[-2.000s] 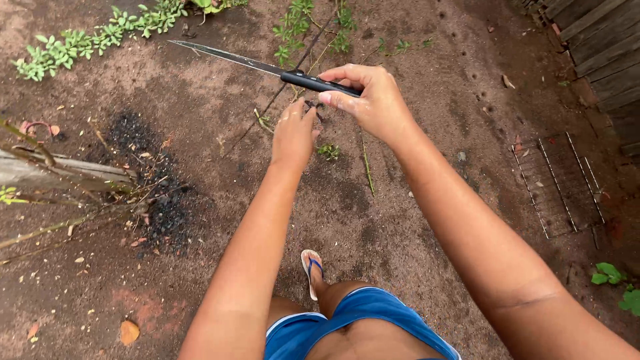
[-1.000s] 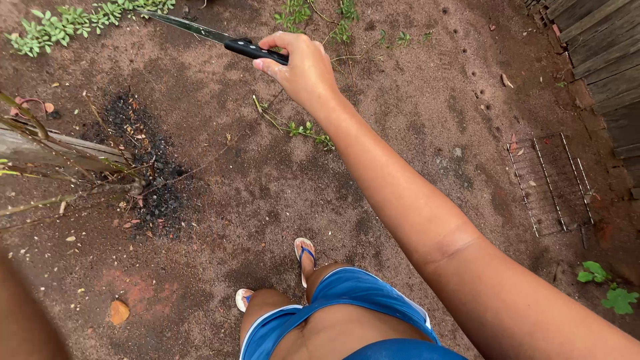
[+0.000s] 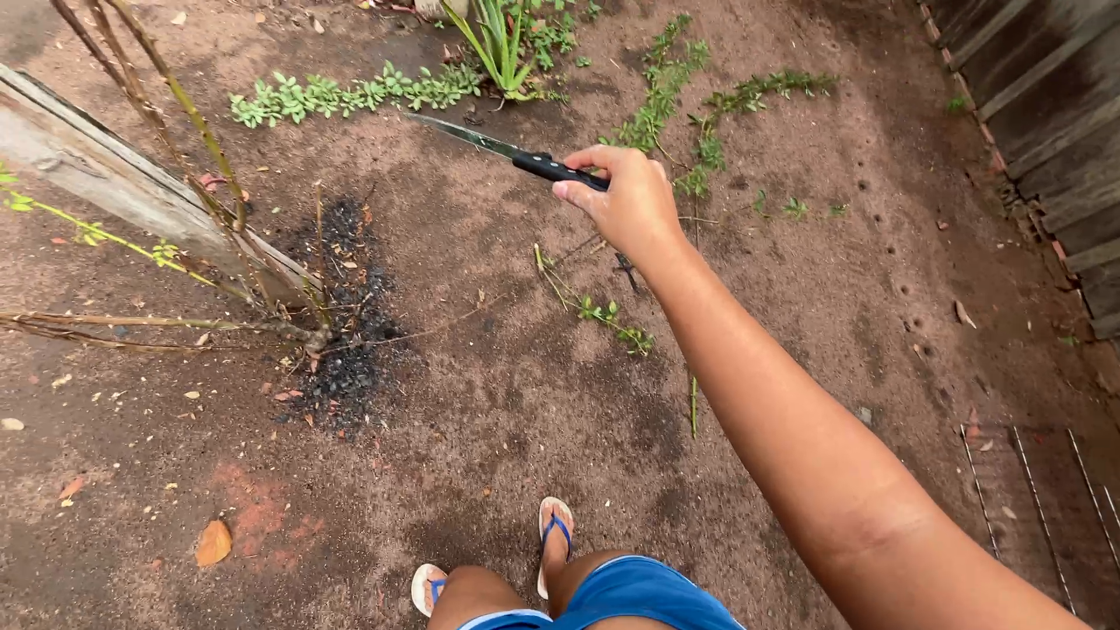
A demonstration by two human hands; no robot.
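My right hand grips the black riveted handle of a knife, whose long metal blade points to the upper left over bare soil. My left hand is out of the frame. Below the knife, a cut leafy stem lies on the ground, and a short green stem lies beside my forearm. At left, a shrub with bare woody stems rises from the soil beside a weathered wooden post. The knife touches none of these plants.
Dark charred bits cover soil by the shrub's base. Low leafy plants, an aloe-like plant and trailing green stems lie ahead. A wooden fence runs along the right, with a wire rack on the ground at lower right.
My left hand was near the knife handle two seconds ago, then left the view. The cut leafy stem shows on the ground since one second ago. The view has shifted toward the shrub.
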